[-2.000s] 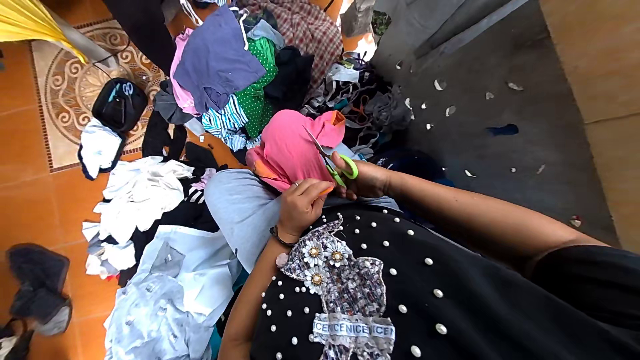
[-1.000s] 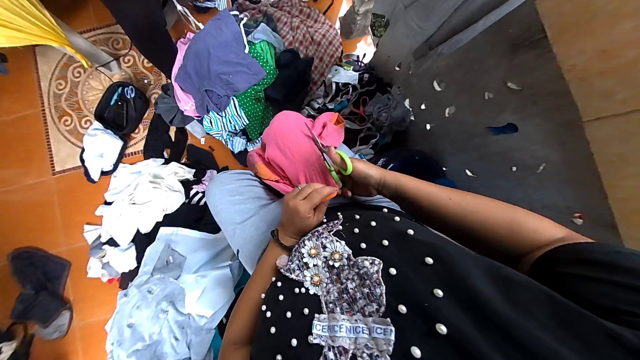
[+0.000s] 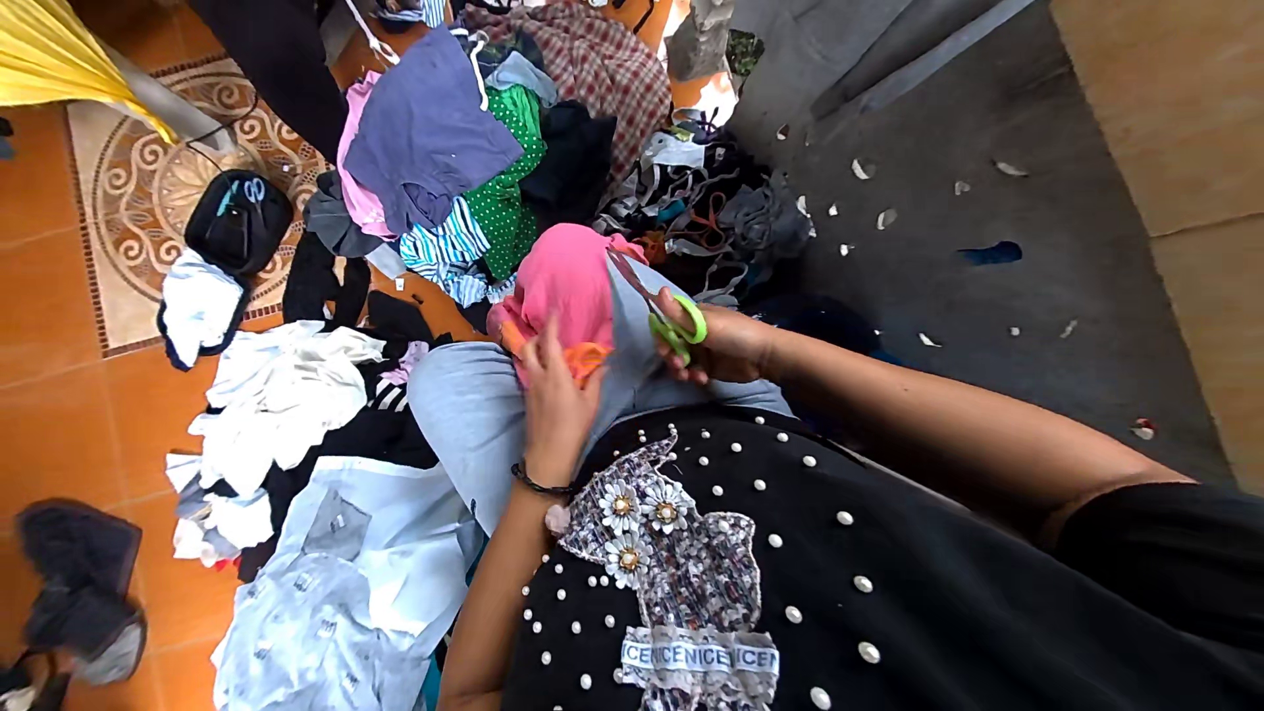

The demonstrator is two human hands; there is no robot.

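Note:
Pink cloth with orange edging [image 3: 565,286] lies bunched over my knee. My left hand [image 3: 559,395] is on its near end, by the orange part, with fingers partly spread; whether they pinch the cloth is not clear. To the right, my right hand [image 3: 719,341] holds scissors with lime-green handles [image 3: 679,328], fingers around the loops. The blades point up and away, to the right of the pink cloth, over my grey-blue trousers [image 3: 469,405].
Piled garments, among them a purple-grey one [image 3: 425,128] and a green dotted one [image 3: 509,197], lie beyond my knee. White cloths [image 3: 296,395] and a pale blue cloth [image 3: 346,592] lie at left, near a black pouch [image 3: 240,221]. Scraps dot the grey surface [image 3: 948,276] at right.
My right hand and the scissors have come away from the pink cloth, to the right. My left hand has moved up onto the cloth's near part, its fingers now pointing forward.

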